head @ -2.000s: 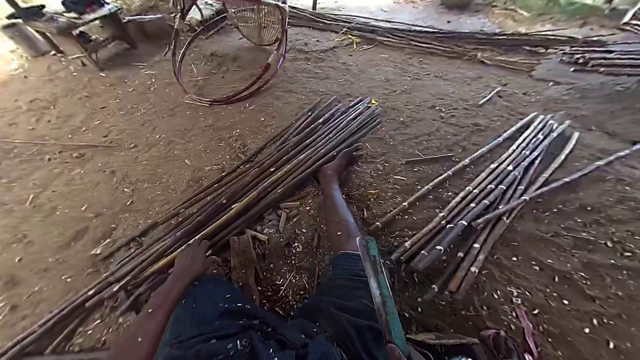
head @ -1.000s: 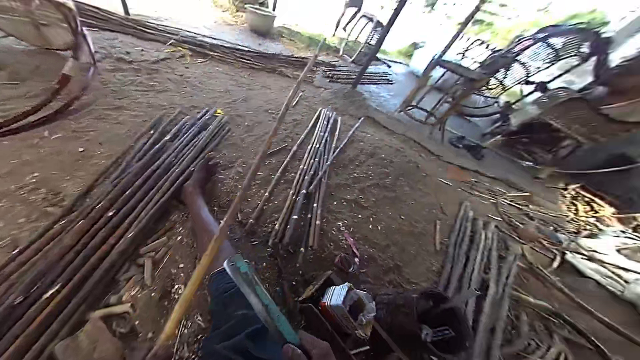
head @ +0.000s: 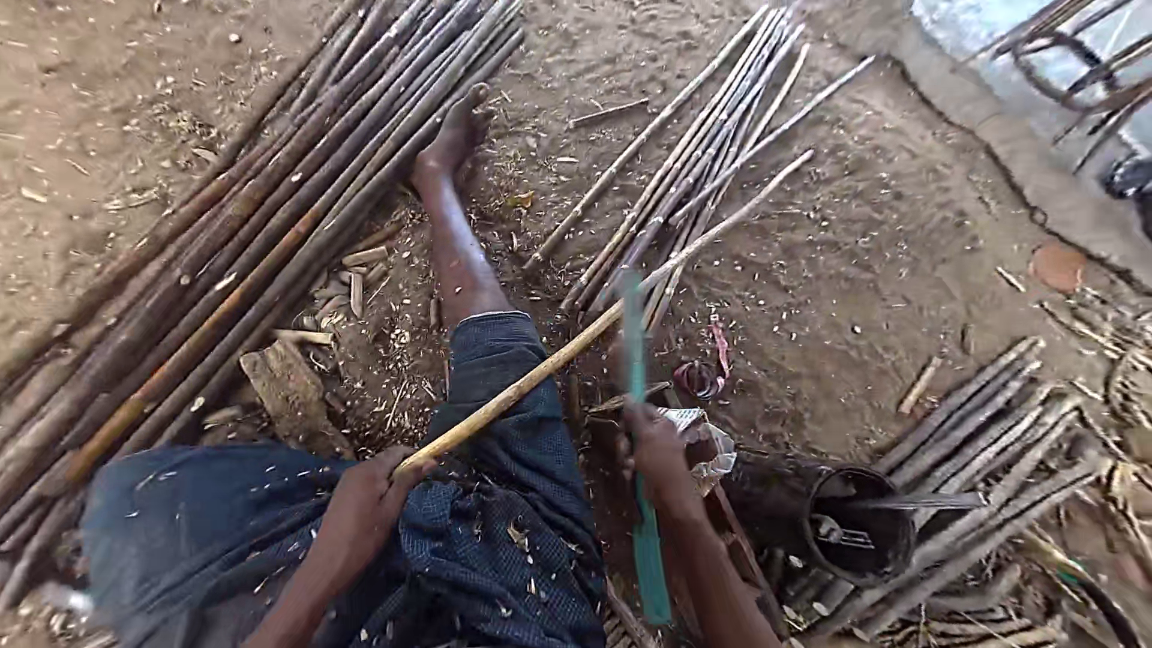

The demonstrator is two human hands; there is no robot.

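Note:
My left hand (head: 376,495) is closed around the near end of a long pale cane pole (head: 531,382), which slants up and right across my thigh. My right hand (head: 654,450) grips a long, flat tool with a green handle or frame (head: 650,558), perhaps a saw or knife; its upper part is blurred and crosses the pole. Beyond the tool, the pole's far end lies over a bundle of thinner canes (head: 684,162) on the ground.
A large bundle of dark poles (head: 270,216) lies at the left, beside my bare foot. At lower right are a dark cylindrical container (head: 864,526) with small metal items and a stack of grey sticks (head: 972,405). A wood block (head: 292,396) and shavings lie on the soil.
My left hand, on the dark poles two seconds ago, now holds the pale pole. The green tool, earlier resting against my leg, is now upright in my right hand across the pole.

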